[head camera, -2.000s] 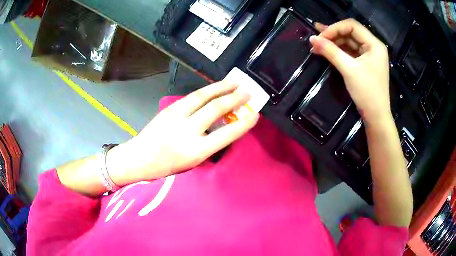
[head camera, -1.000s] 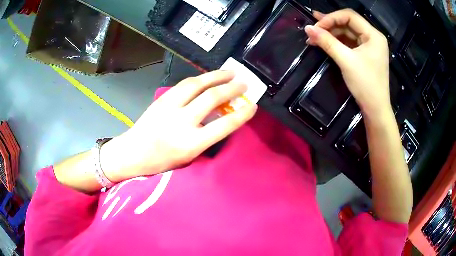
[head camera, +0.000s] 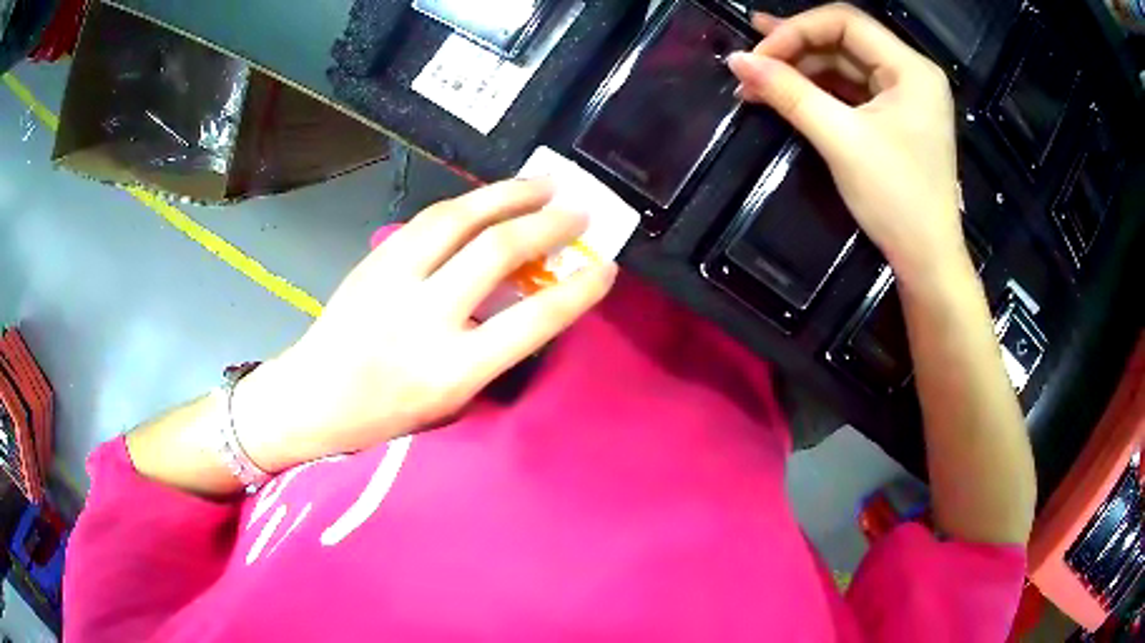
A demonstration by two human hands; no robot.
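Note:
My left hand (head camera: 427,308) holds a small white card (head camera: 581,220) with an orange mark; its upper part sticks out past my fingers, beside the black foam tray (head camera: 553,132). A glossy black flip phone (head camera: 663,107) lies in a pocket. My right hand (head camera: 866,132) is over the tray, thumb and index fingertips close together at this phone's right edge. I cannot tell whether they pinch a thin clear film. A second black phone (head camera: 789,239) lies below, partly under the right hand.
More black phones are in the tray at right. A white paper label (head camera: 475,86) lies at upper left. A red-orange tray (head camera: 1067,584) is at lower right. An open cardboard box (head camera: 308,138) stands on the floor at left.
The tray, phones and both hands have shifted a little left and mostly up in the picture. Both hands keep nearly the same pose, and the white card stays in my left hand.

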